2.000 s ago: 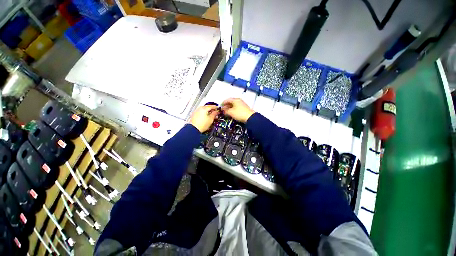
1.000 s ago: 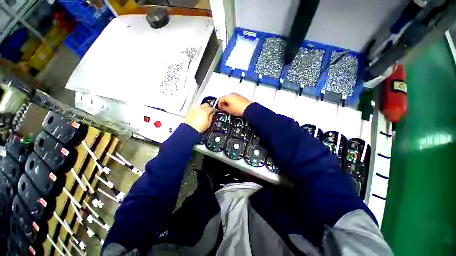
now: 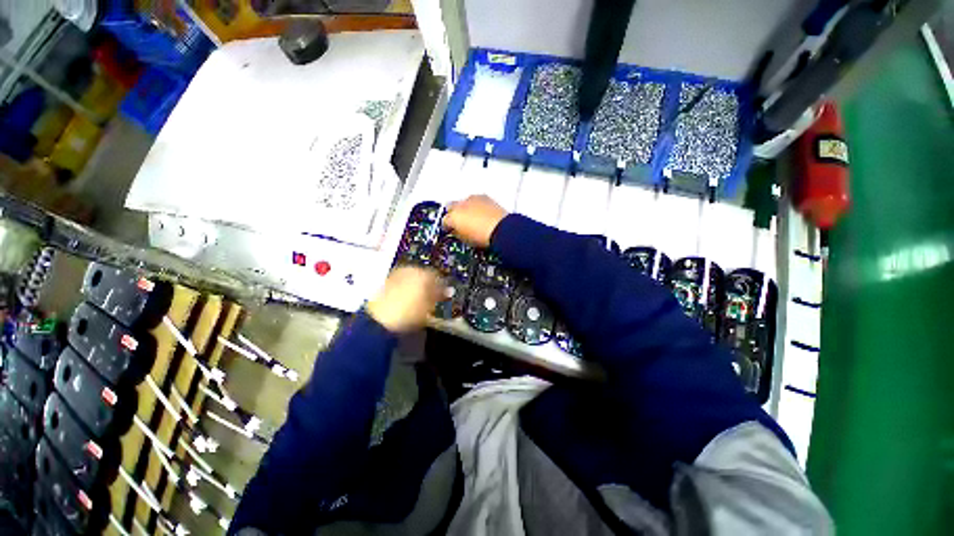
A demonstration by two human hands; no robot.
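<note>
Several open black housings [image 3: 489, 305] with dark green circuit boards and pale-centred round parts stand side by side in a row on the white bench. My right hand [image 3: 476, 220] is at the back end of the housings near the row's left end, fingers bent down; what it touches is too small to tell. My left hand [image 3: 409, 298] is blurred over the front end of the leftmost housings and partly covers them. Whether it holds anything cannot be told. My right sleeve hides the middle of the row.
Blue parts bins [image 3: 543, 150] line the back, several with silver grains. A dark hanging tool [image 3: 607, 58] is above them. A white control box [image 3: 314, 262] is at left, closed black units [image 3: 91, 340] on a wooden rack beyond. A red bottle [image 3: 822, 173] and green conveyor belt [image 3: 889, 314] are at right.
My left hand has moved from the back end of the leftmost housing towards its front end, away from my right hand. My right hand has stayed near the back end. The camera view has shifted slightly.
</note>
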